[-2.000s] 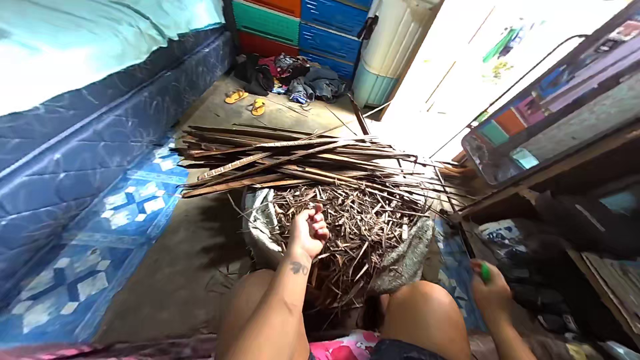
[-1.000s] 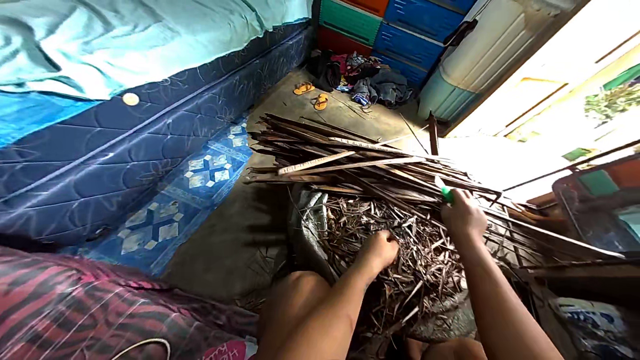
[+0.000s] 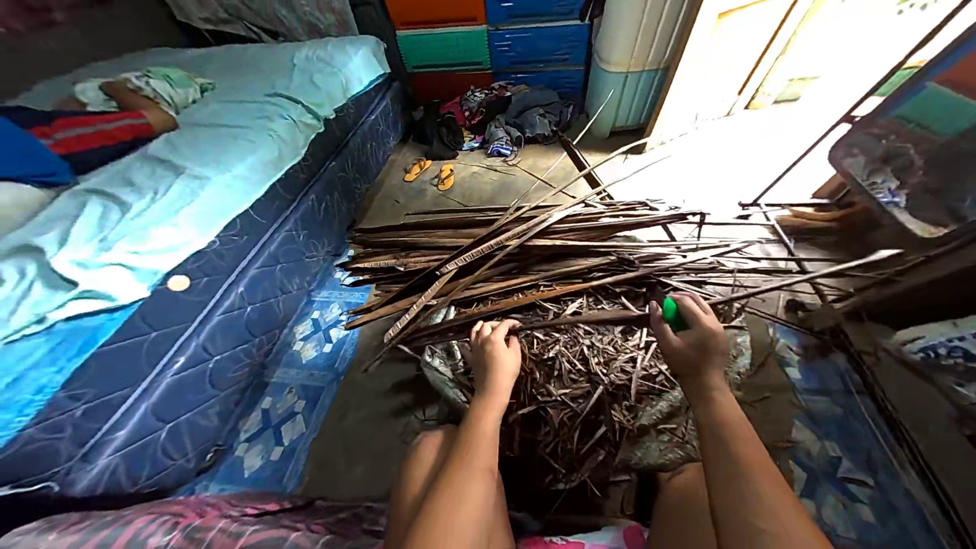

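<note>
My left hand (image 3: 496, 352) grips the left part of a long brown dried strip (image 3: 579, 319), which looks like palm frond or stalk. The green handle (image 3: 670, 313) of a tool is in my right hand (image 3: 690, 335), which is closed at the right part of the same strip; the blade is mostly hidden. Below both hands lie many short cut pieces (image 3: 587, 381) in an open woven plastic sack (image 3: 663, 427) between my knees. A pile of long dried strips (image 3: 488, 252) lies across the far side of the sack, some crossing at a slant.
A bed with a dark blue mattress (image 3: 305, 206) stands at the left, with a person's legs (image 3: 114, 126) on it. Yellow slippers (image 3: 445, 177) and a heap of clothes (image 3: 496, 118) lie on the floor ahead, before plastic drawers (image 3: 537, 46). A mirror (image 3: 907, 152) leans at the right.
Both hands now hold a long strip across the sack; two seconds ago my right hand was off at the right side. Some strips now lie slanted over the pile. The view has shifted.
</note>
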